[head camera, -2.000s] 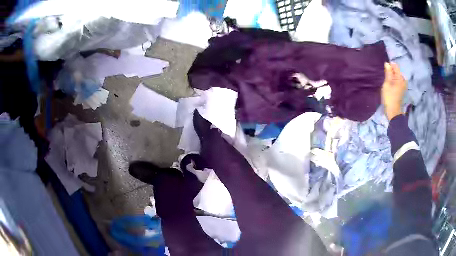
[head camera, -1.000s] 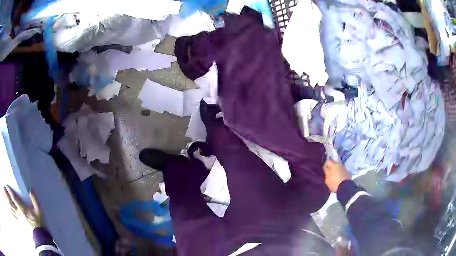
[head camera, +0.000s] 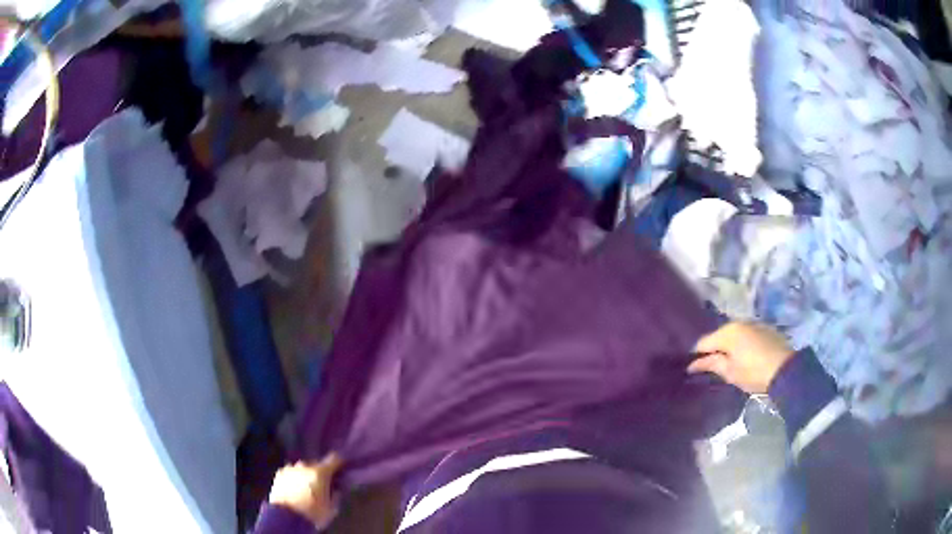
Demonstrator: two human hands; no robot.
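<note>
A dark purple garment panel (head camera: 522, 313) is stretched between my two hands over my lap, and its far part reaches down toward the floor scraps. My left hand (head camera: 305, 490) grips its near left corner at the bottom of the view. My right hand (head camera: 743, 357) pinches its right edge between thumb and fingers. The cloth is creased and slightly blurred, and it hides my legs.
The white-covered pressing table (head camera: 73, 292) with its rounded end is at the left, with purple cloth (head camera: 47, 459) at its near left. A large pale blue scrap heap (head camera: 856, 209) is at the right. White scraps (head camera: 277, 198) cover the floor beyond.
My left hand has come from the table to take the panel's left corner. The panel is now spread wide across my lap. The view has swung left, showing more of the table.
</note>
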